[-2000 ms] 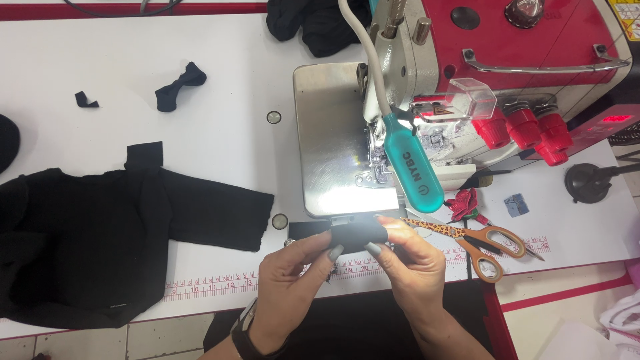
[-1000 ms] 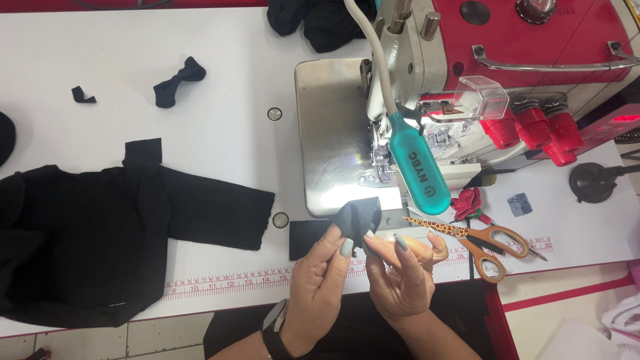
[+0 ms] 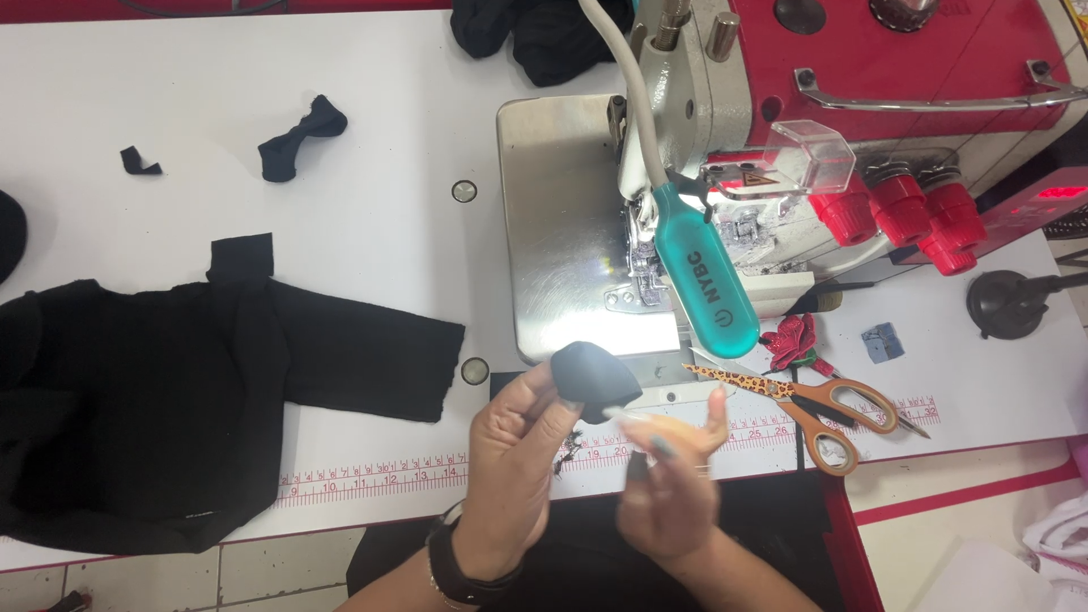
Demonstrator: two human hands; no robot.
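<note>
My left hand (image 3: 518, 450) pinches a small folded piece of black fabric (image 3: 591, 380) between thumb and fingers, just in front of the metal plate (image 3: 569, 246) of an overlock sewing machine (image 3: 884, 68). My right hand (image 3: 676, 476), blurred, is close by on the right, its fingers spread; whether a fingertip touches the cloth cannot be told. Another black fabric strip (image 3: 507, 384) lies partly hidden behind my left hand. A black garment (image 3: 161, 399) with one sleeve stretched out rests on the table at the left. A teal lamp (image 3: 705, 272) lights the plate.
Scissors with orange handles (image 3: 829, 408) lie right of my hands, near a red fabric flower (image 3: 790, 342) and a small blue-grey piece (image 3: 882, 342). Black scraps (image 3: 297, 140) are at upper left. A printed ruler (image 3: 374, 482) runs along the table's front edge. Dark cloth (image 3: 544, 38) sits behind the plate.
The small black piece was held flat between both hands; it is now folded and raised in my left hand. My right hand has come away from its earlier two-handed hold, with fingers spread.
</note>
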